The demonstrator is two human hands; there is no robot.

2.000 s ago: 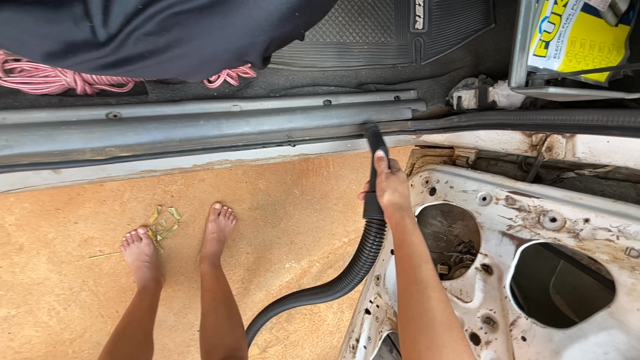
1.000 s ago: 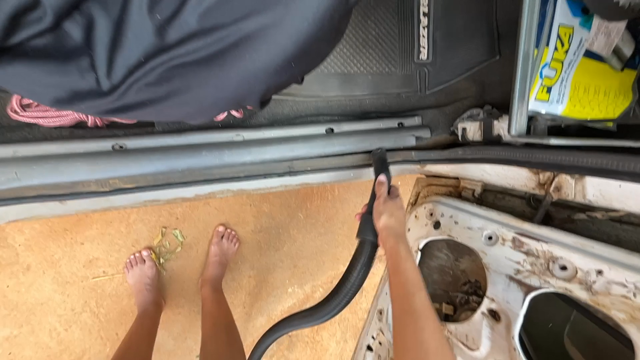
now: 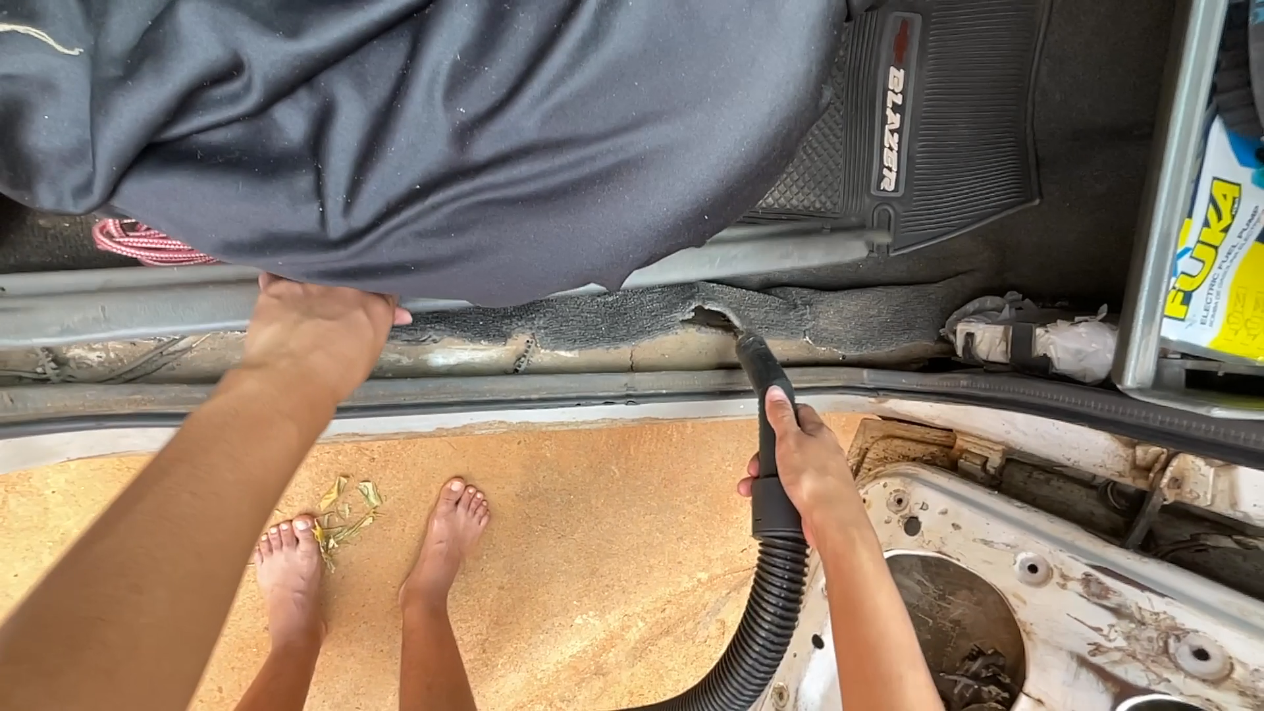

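My right hand [image 3: 805, 459] is closed around the black handle of a vacuum hose [image 3: 775, 583], whose nozzle [image 3: 758, 357] touches the edge of a torn spot in the dark grey carpet [image 3: 612, 316] along the car's door sill. To the left, my left hand [image 3: 321, 331] grips the grey plastic sill trim [image 3: 128, 306], which is lifted off the sill and tilted toward the cabin. Bare metal and some wires show below the trim. A dark cloth [image 3: 474, 148] drapes over what lies beneath it, just above my left hand.
A black rubber floor mat [image 3: 968, 118] lies in the footwell. At right are a metal frame [image 3: 1170, 197] holding a fuel pump package [image 3: 1220, 247], and a white door [image 3: 1076, 592] without its inner panel. Pink rope [image 3: 148, 243] pokes out at left. My bare feet stand on the orange ground.
My left hand has come into view and holds the sill trim, which lay flat on the sill before. Carpet and metal under it are now exposed. The nozzle has moved from the trim to the carpet.
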